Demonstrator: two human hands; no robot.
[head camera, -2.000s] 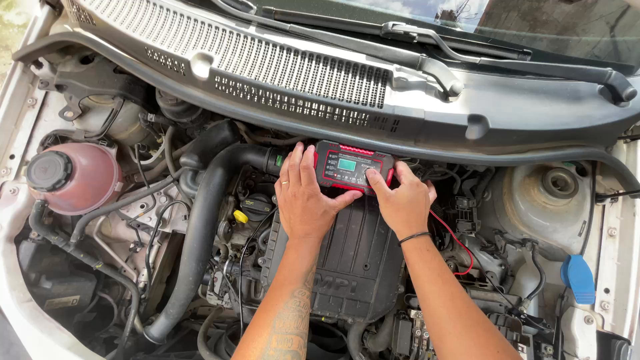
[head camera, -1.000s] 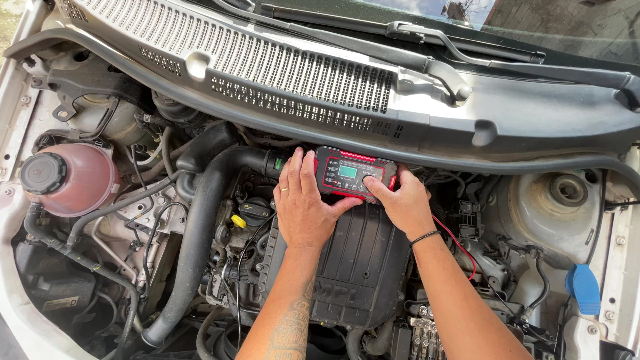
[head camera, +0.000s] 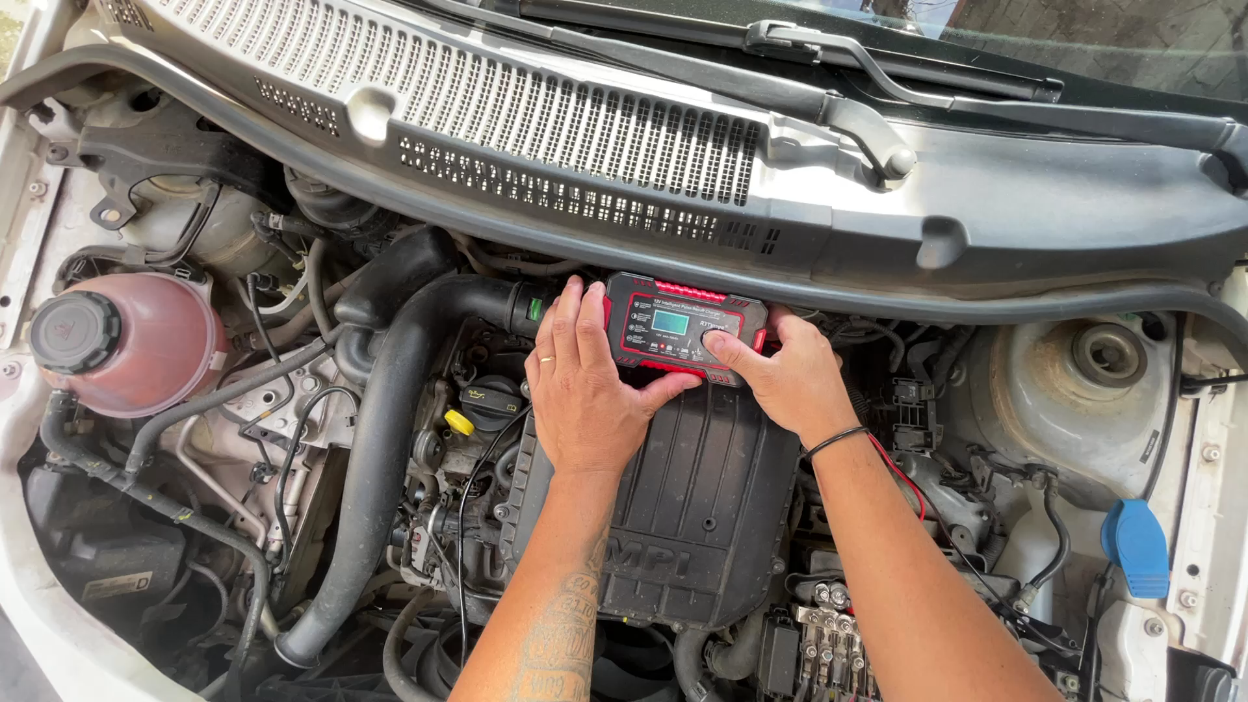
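A black and red pulse repair battery charger lies at the rear edge of the black plastic engine cover, its small screen lit. My left hand grips its left end, fingertips at the upper left corner and thumb along the lower edge. At the other end, my right hand holds the case, with the thumb on the round button area of its face; the other fingers are mostly hidden behind it. A red cable and a black one run from near my right wrist toward the lower right.
Beyond the charger are the cowl grille and wiper arms. A pink coolant reservoir and thick black intake hose sit left. At right are a strut mount, a blue cap and a metal fuse terminal block.
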